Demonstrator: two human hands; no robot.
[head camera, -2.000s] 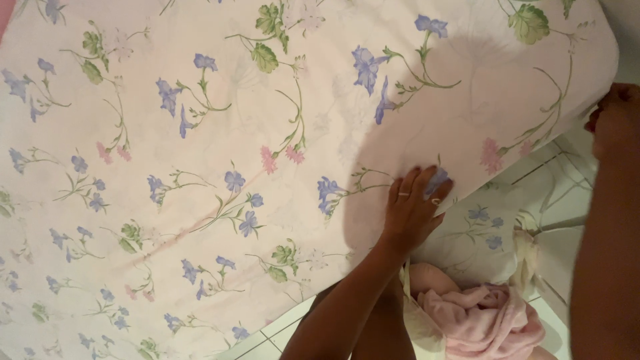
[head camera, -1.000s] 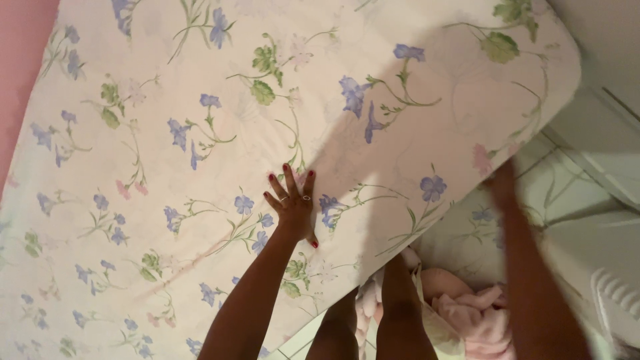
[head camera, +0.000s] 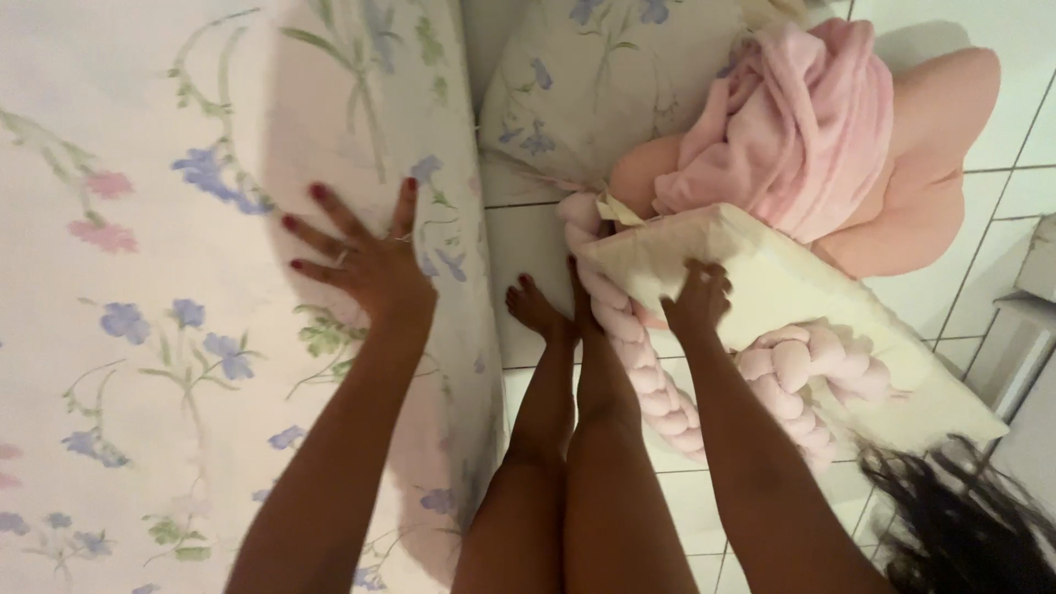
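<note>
My left hand (head camera: 367, 264) lies spread, palm down, on the floral fitted sheet (head camera: 190, 272) near the mattress edge, with rings on its fingers and nothing held. My right hand (head camera: 701, 297) is over a pale yellow foam-like pad (head camera: 792, 289) at the right, its fingers apart and slightly bent; whether it touches the pad is unclear. Beside the pad lie a pink braided cushion (head camera: 648, 371), a bunched pink blanket (head camera: 800, 124) and a peach-coloured soft item (head camera: 932, 165). A pillow in matching floral fabric (head camera: 569, 91) rests above them.
Tiled floor (head camera: 1002, 148) shows around the pile. My bare feet (head camera: 536, 305) stand between the bed and the pad. A white piece of furniture (head camera: 1015, 346) is at the right edge. Dark hair hangs in the lower right corner.
The view has swung toward the floor at the right. My right hand has left the mattress edge and is now over the pad. My left hand remains flat on the sheet.
</note>
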